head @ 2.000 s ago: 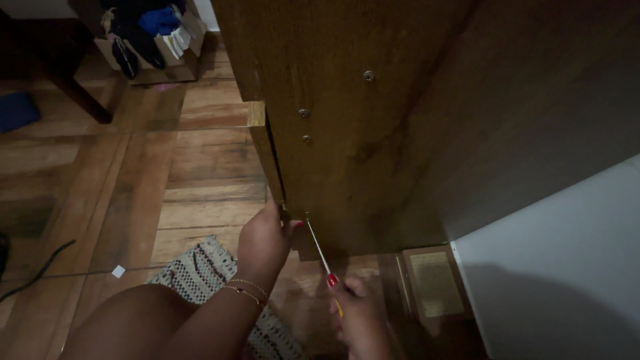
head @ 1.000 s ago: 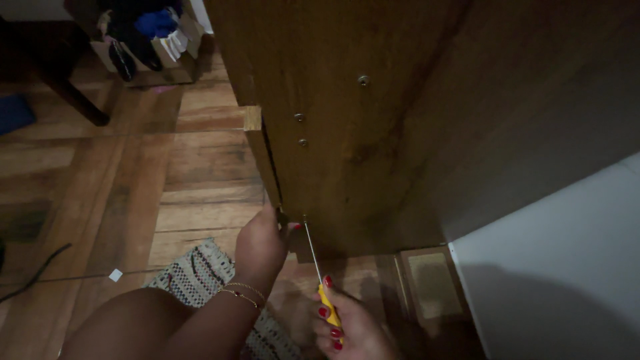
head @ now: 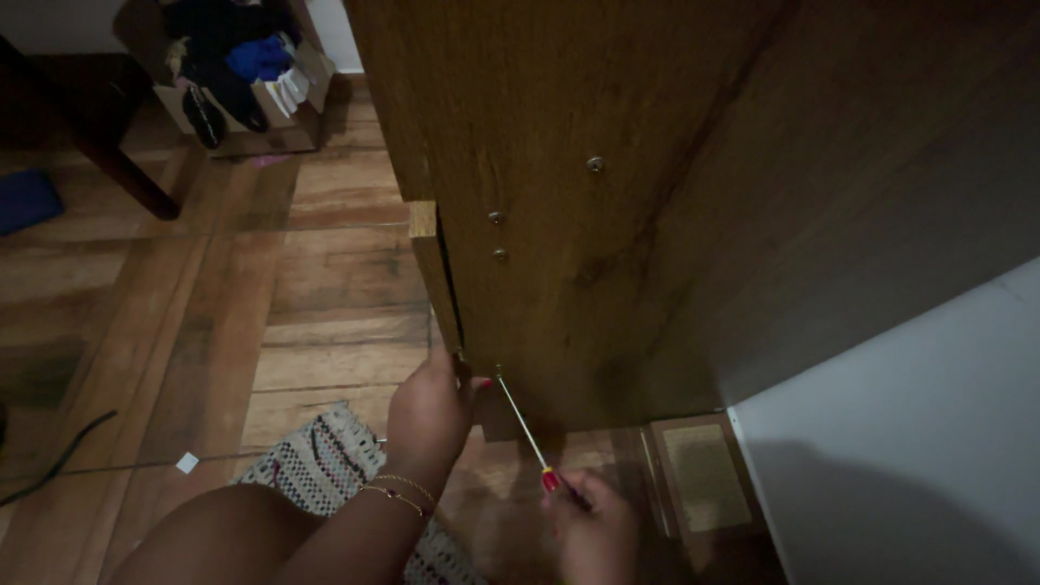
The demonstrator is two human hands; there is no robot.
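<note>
A screwdriver [head: 522, 422] with a long thin metal shaft and a yellow handle is in my right hand [head: 593, 520]. Its tip meets a small screw [head: 499, 370] low on the side of a brown wooden cabinet [head: 569, 325]. My left hand [head: 431, 406] is at the cabinet's lower front edge, its thumb beside that screw and its fingers around the bottom of a wooden front piece [head: 424, 223]; what they grip is hidden. Higher on the side panel are several metal screw heads [head: 595, 164].
A woven rug [head: 325, 451] lies under my left arm. A cardboard box of clothes [head: 268, 142] stands at the upper left, near a dark furniture leg [head: 138, 183]. A black cable [head: 69, 455] lies on the floor at left. A white wall [head: 910, 431] bounds the right.
My right hand has shifted its grip on the screwdriver; its fingers now cover most of the yellow handle, which showed more one second ago. My left hand stays at the cabinet edge.
</note>
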